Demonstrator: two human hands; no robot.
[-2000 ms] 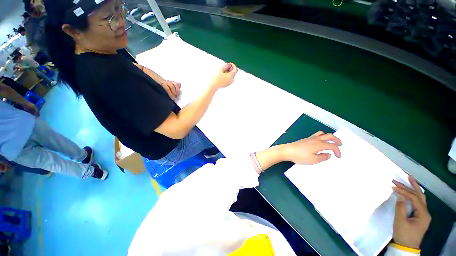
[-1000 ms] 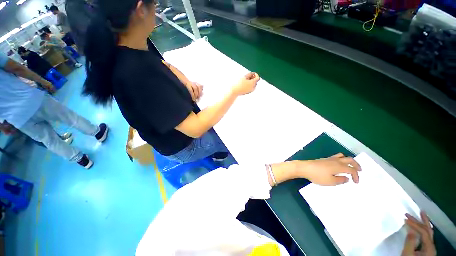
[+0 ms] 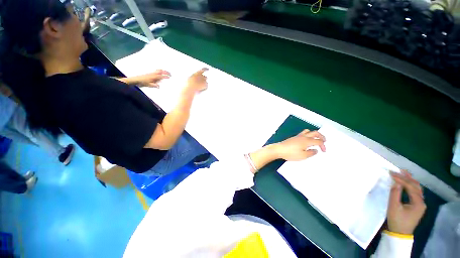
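Note:
A white sheet or thin stack of sheets [image 3: 338, 184] lies on the green bench in front of me, its right part creased and greyish. My left hand [image 3: 302, 145] rests with spread fingers on its upper left corner. My right hand [image 3: 406, 201] is at its right edge, fingers bent around the upper right corner, which looks pinched between thumb and fingers. What lies under the sheet is hidden.
A seated person in black [image 3: 101, 116] is on my left, both hands over a long white board [image 3: 227, 111]. A pale strip and green belt [image 3: 302, 75] run beyond. A carton [image 3: 115, 176] and blue stool [image 3: 161, 185] are below left. Dark parts [image 3: 403, 30] lie at the far right.
The view has swung and shifted. The neighbour's hands are now apart over the board. My hands stay at the same sheet, and its near edge shows more than a second ago.

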